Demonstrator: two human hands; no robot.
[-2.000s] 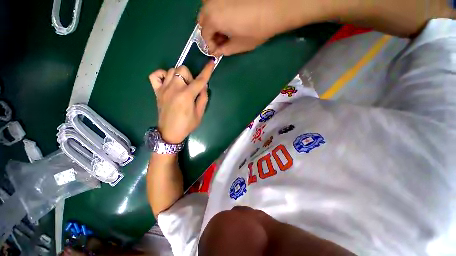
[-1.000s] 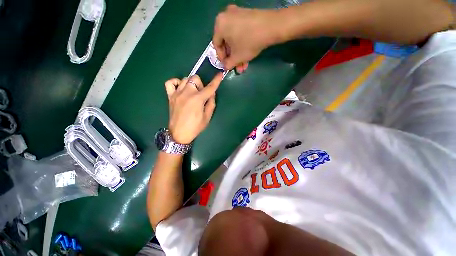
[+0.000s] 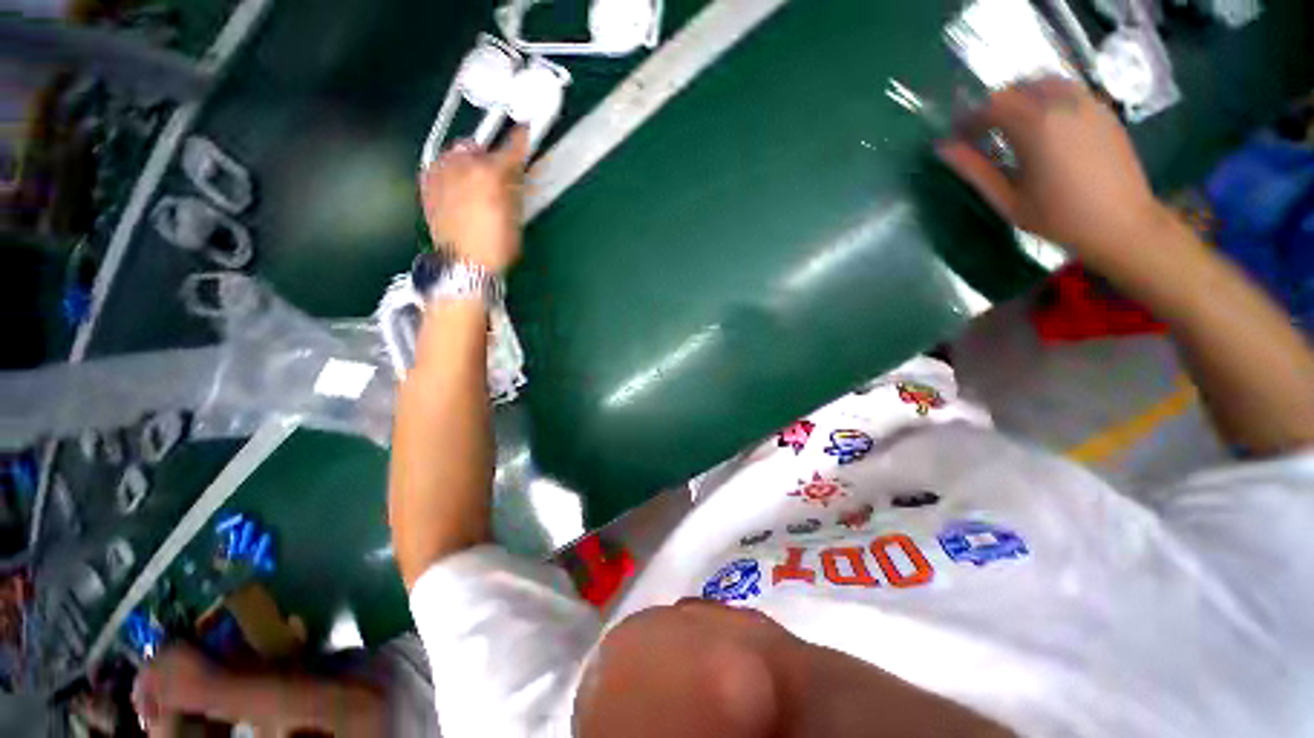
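My left hand point(image 3: 473, 202), with a ring-shaped metal watch at the wrist, is at the lower end of white oval frames point(image 3: 494, 87) beyond the white strip. Its fingers overlap the frames; whether they grip one is unclear. Two round white discs show at the frames' upper ends. My right hand point(image 3: 1059, 159) is blurred, with thumb and fingers apart, beside thin silvery lines point(image 3: 908, 98) and a shiny bright patch point(image 3: 1009, 43). No held piece shows in it. Stacked white frames point(image 3: 504, 353) are partly hidden behind my left forearm.
Another white frame point(image 3: 623, 25) is cut off at the top edge. More white pieces point(image 3: 1131, 69) lie at the upper right. A clear bag point(image 3: 288, 378) with a white label and blue parts point(image 3: 245, 541) lie at the left. Another person's arm point(image 3: 260, 699) shows at the bottom left.
My hands have parted from the frame they both worked on. My left hand has moved beyond the white strip, my right hand toward the silvery lines. The view has shifted.
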